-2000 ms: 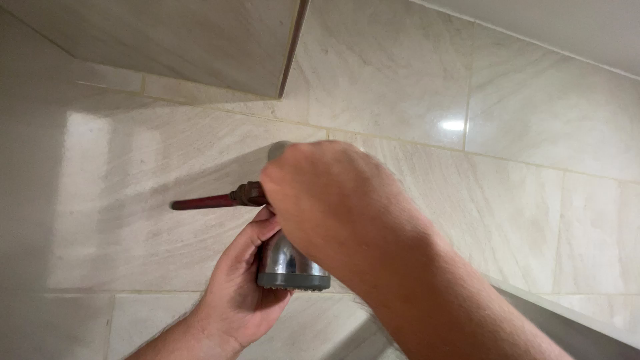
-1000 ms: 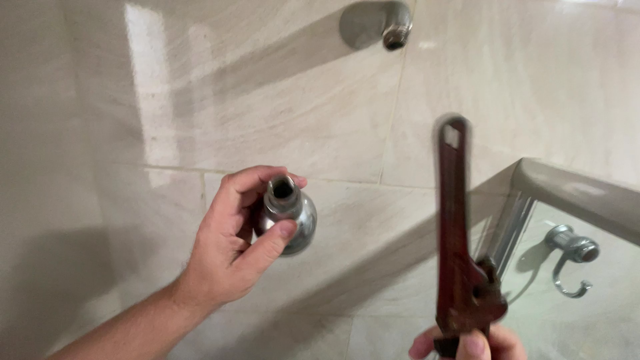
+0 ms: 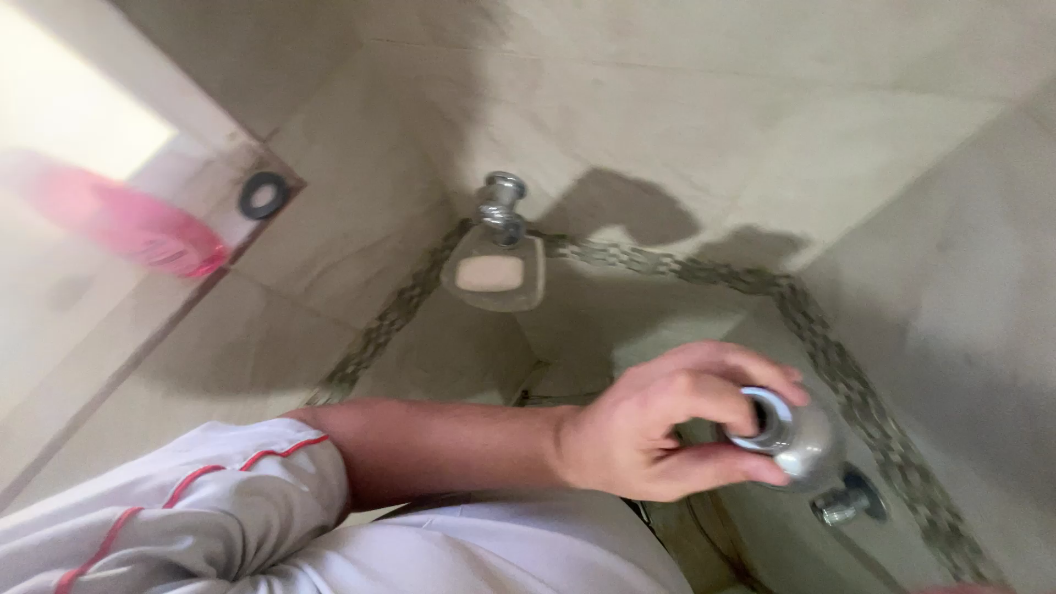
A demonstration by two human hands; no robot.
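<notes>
My left hand comes in from the left and grips a chrome shower head at its neck, with thumb and fingers around it. The open threaded end of the neck faces up toward the camera. Only a blurred sliver of skin at the bottom right edge shows, apparently my right hand; what it holds is hidden. The red pipe wrench is out of view.
A pink bottle and a dark ring are on the ledge at upper left. A chrome wall fitting holds a soap dish with pale soap. Another chrome fitting juts out beyond the shower head.
My right hand has gone from the shower head, then held up the red wrench, which is now out of view. My left hand keeps the shower head. The view has swung to another part of the room.
</notes>
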